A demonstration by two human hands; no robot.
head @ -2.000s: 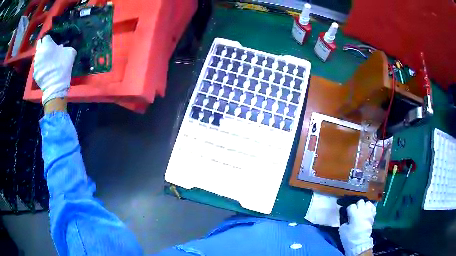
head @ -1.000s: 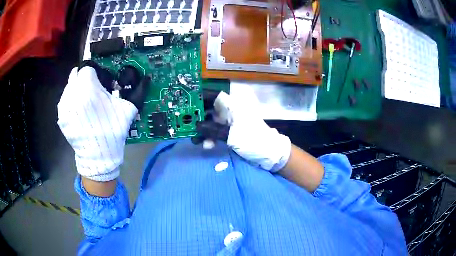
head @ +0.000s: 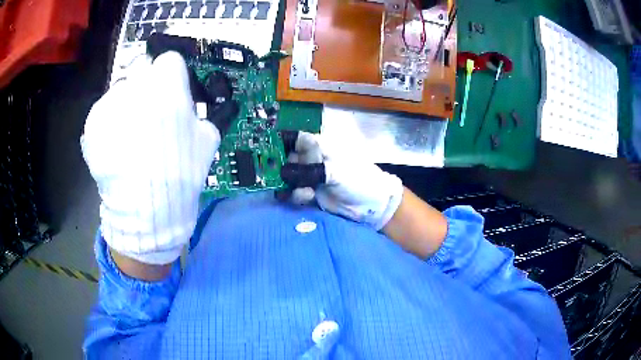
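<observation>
A green circuit board (head: pixel 247 116) with dark connectors along its far edge is held in front of my body, over the near part of the white parts tray (head: pixel 204 27). My left hand (head: pixel 151 151), in a white glove with black fingertips, holds the board's left side and hides that part. My right hand (head: pixel 337 176), gloved the same way, has its fingers closed at the board's right edge near the lower corner. The clamp fixture (head: pixel 344 42) lies just beyond, to the right, with its silver frame on an orange-brown base.
White paper (head: pixel 383 135) lies below the fixture. Screwdrivers (head: pixel 466 91) and small black parts (head: pixel 502 119) lie on the green mat (head: pixel 457 144). A second white tray (head: pixel 578 88) is at the right. A red-orange carrier (head: pixel 42 35) is upper left. Wire racks (head: pixel 562 253) stand lower right.
My left hand has come from the carrier at the left with the board, and my right hand has moved from the paper to the board's right edge. Lately the board has tilted and shifted slightly.
</observation>
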